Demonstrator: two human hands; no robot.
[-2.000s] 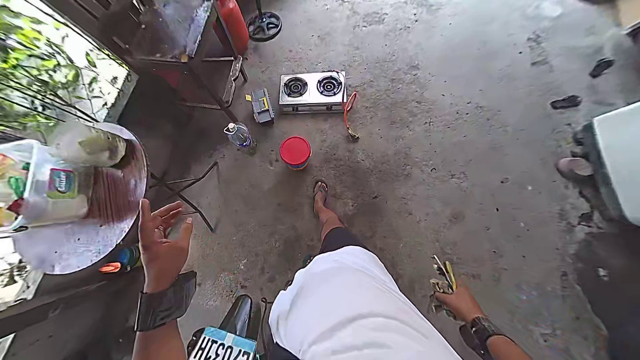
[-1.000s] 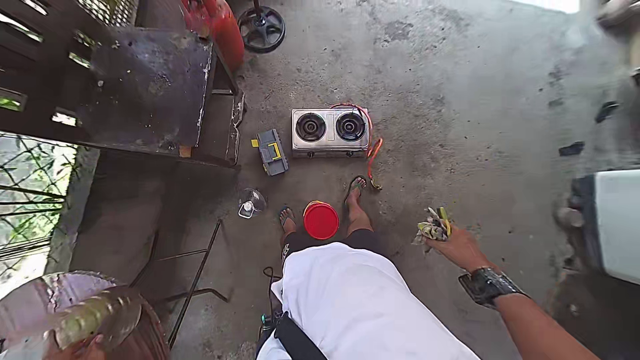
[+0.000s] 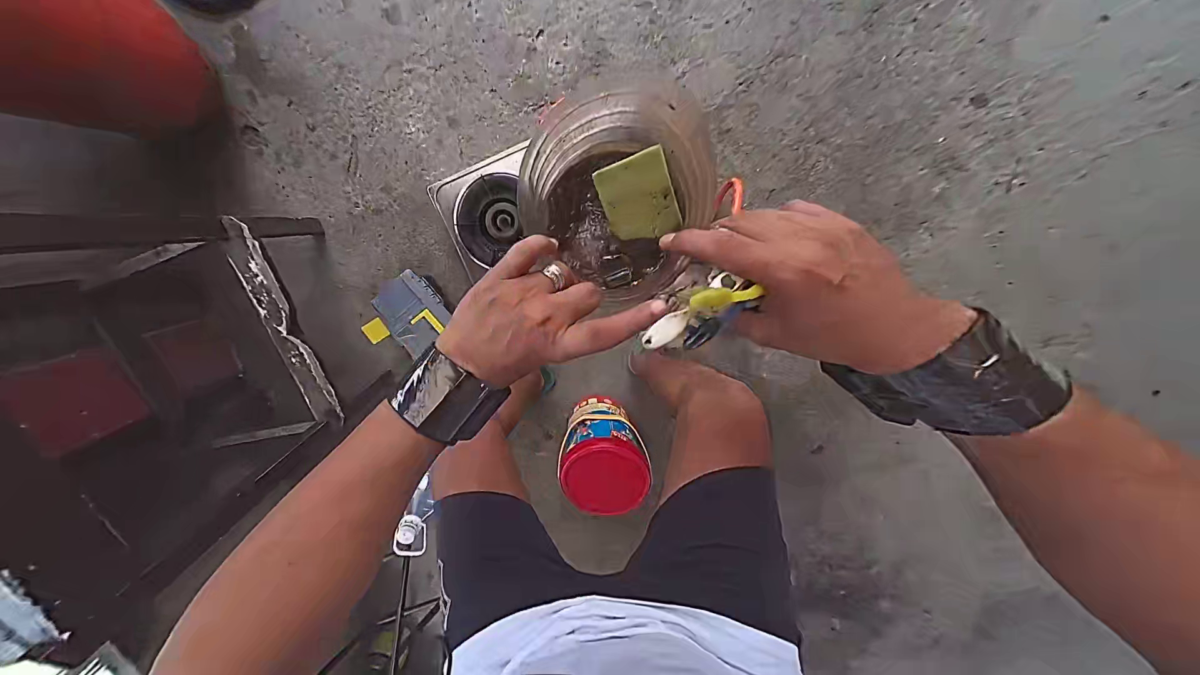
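A clear ribbed plastic container point(image 3: 698, 141) with some liquid and a yellow-green sponge or pad point(image 3: 639, 192) inside is held above the two-burner gas stove point(image 3: 489, 217). My left hand point(image 3: 544, 314), with a ring, is at the container's lower left rim, its index finger extended toward my right hand. My right hand point(image 3: 797, 277) is at the lower right rim and holds a bundle of small tools point(image 3: 703, 314) with yellow, white and blue parts; their exact kind cannot be told. Dark bands wrap both wrists. The container hides much of the stove.
A red-lidded container point(image 3: 605, 469) stands between my legs. A grey toolbox point(image 3: 410, 311) with yellow latches lies left of the stove, a clear bottle point(image 3: 411, 525) near my left leg. A red gas cylinder point(image 3: 103, 66) is at the upper left, above a dark stand point(image 3: 272, 309). An orange hose point(image 3: 729, 195) shows beside the container.
Both hands have come together in front of me, with the clear container now between them. The bundle is still in my right hand. The view has moved closer to the stove.
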